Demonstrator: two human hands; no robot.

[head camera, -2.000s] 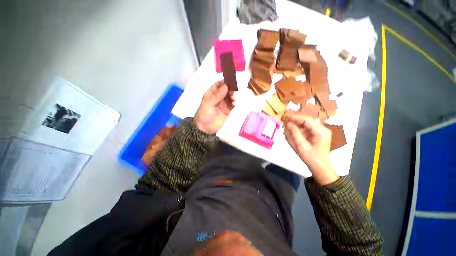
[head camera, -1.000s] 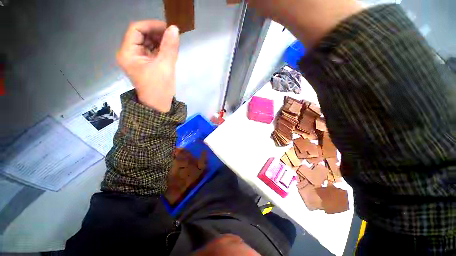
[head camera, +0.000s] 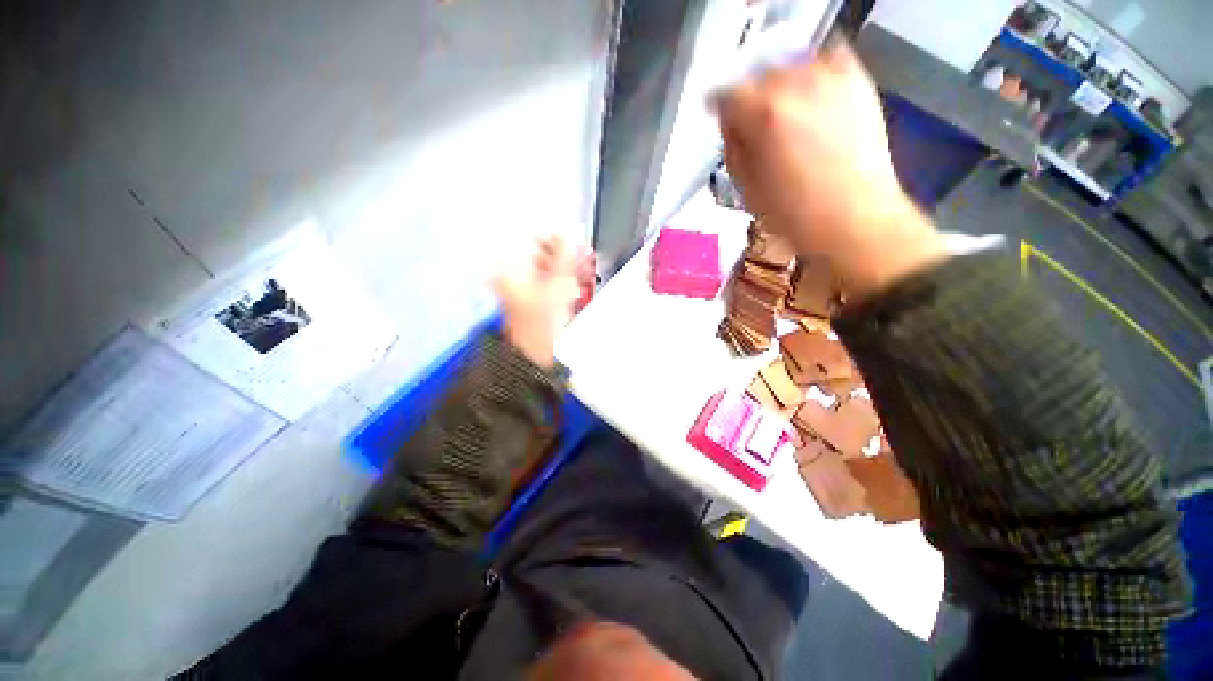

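My left hand (head camera: 536, 299) is blurred and lies over the blue bin's back edge, near the table's left corner. I cannot tell if it holds anything. My right hand (head camera: 805, 166) is raised high above the back of the table, blurred, with curled fingers; no piece shows clearly in it. The pink dispenser (head camera: 729, 436) with its white insert (head camera: 765, 439) sits at the near table edge. Brown stacked blanks (head camera: 756, 309) lie behind it, partly hidden by my right arm. Loose brown blanks (head camera: 838, 423) lie to its right.
A second pink box (head camera: 686, 262) stands at the table's far left. The blue bin (head camera: 389, 428) is left of the white table (head camera: 625, 333), partly covered by my left sleeve. Paper sheets (head camera: 146, 423) hang at left. A blue shelf (head camera: 1084, 127) with items stands at the far right.
My left hand has moved down and right from its raised place, and the brown piece at it no longer shows. My right hand has come back into view over the table's back.
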